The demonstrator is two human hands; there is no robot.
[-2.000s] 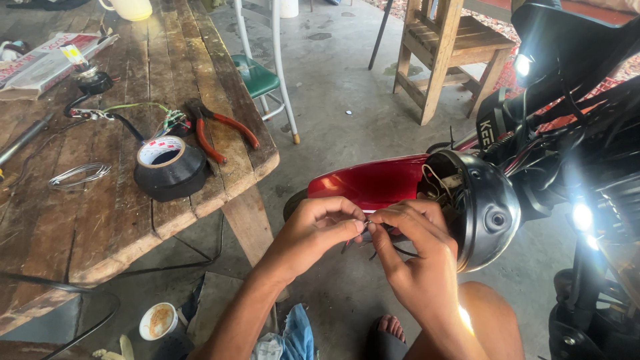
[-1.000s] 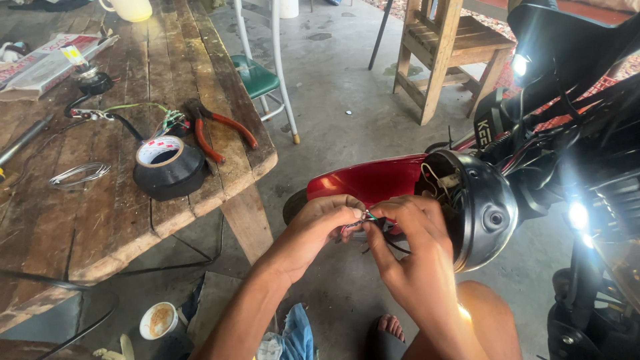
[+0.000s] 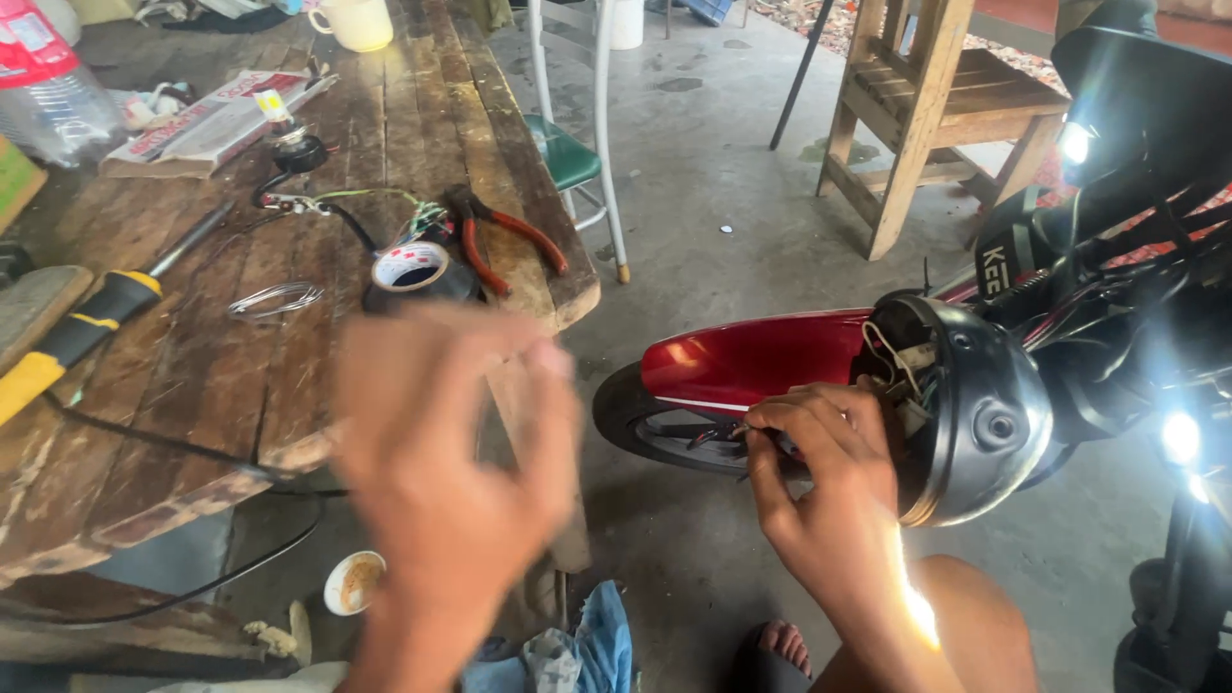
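Observation:
My right hand point(image 3: 828, 462) pinches thin electrical wires point(image 3: 741, 430) between thumb and fingertips, in front of the motorcycle's open black headlight housing point(image 3: 991, 414), where more wires show. My left hand point(image 3: 452, 452), blurred by motion, is raised over the near corner of the wooden table; whether it holds anything cannot be told. Just beyond it stands a roll of black electrical tape point(image 3: 414, 269), partly covered by the hand. Red-handled pliers point(image 3: 500, 236) lie beside the tape. A headlight bulb point(image 3: 294, 144) with wiring sits farther back on the table.
The wooden table point(image 3: 327, 356) carries a yellow and black screwdriver point(image 3: 106, 318), a coil of thin wire point(image 3: 276, 300) and a mug point(image 3: 354, 21). The red front fender point(image 3: 751, 361) extends beyond my right hand. A green-seated chair point(image 3: 563, 154) and a cup point(image 3: 354, 582) are nearby.
My left hand has left the wires at my right hand and moved left to the table corner near the tape roll. My right hand remains by the headlight housing.

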